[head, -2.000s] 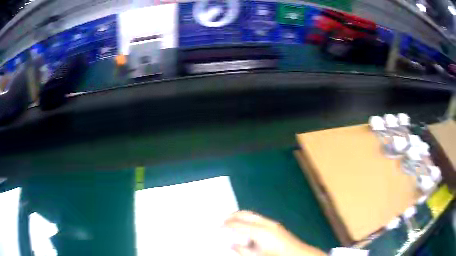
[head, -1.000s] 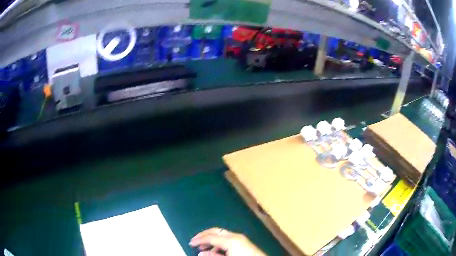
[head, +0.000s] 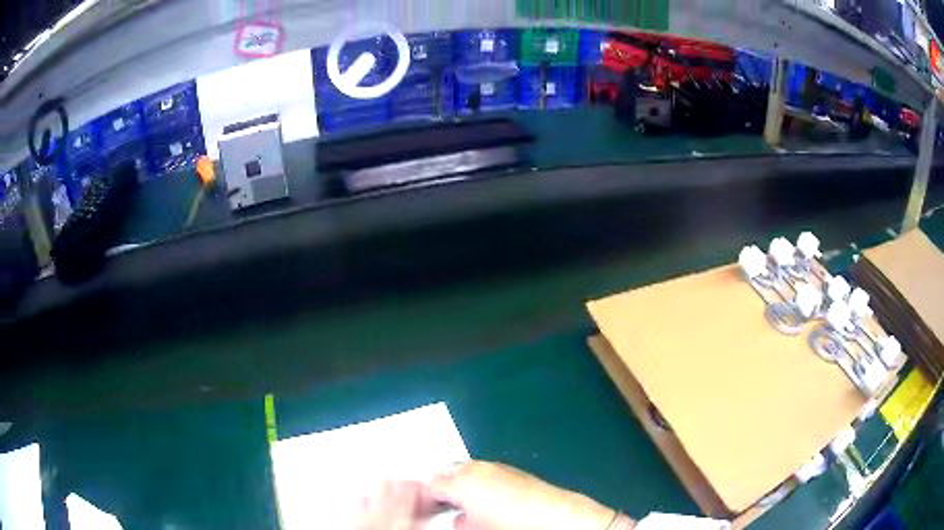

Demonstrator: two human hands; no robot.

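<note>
A white sheet point(head: 362, 455) lies on the green bench at the bottom of the head view. My right hand point(head: 507, 495) comes in from the lower right over the sheet's right edge, with its fingers bent together. My left hand point(head: 396, 505) is blurred and partly cut off by the bottom edge, close to the right fingertips. A small white patch shows below the fingers. It merges with the sheet, so I cannot tell whether either hand holds a part.
Several white-headed parts with grey rings point(head: 828, 311) lie on a cardboard stack point(head: 725, 383) at right. More cardboard point(head: 911, 271) stands beyond. White pieces point(head: 19, 487) lie at far left. A dark conveyor point(head: 466, 238) crosses behind the bench.
The view swung right, then partly back left. My left hand has come into view at the bottom. My right hand, beside the sheet one second ago, is now over its right edge, meeting the left.
</note>
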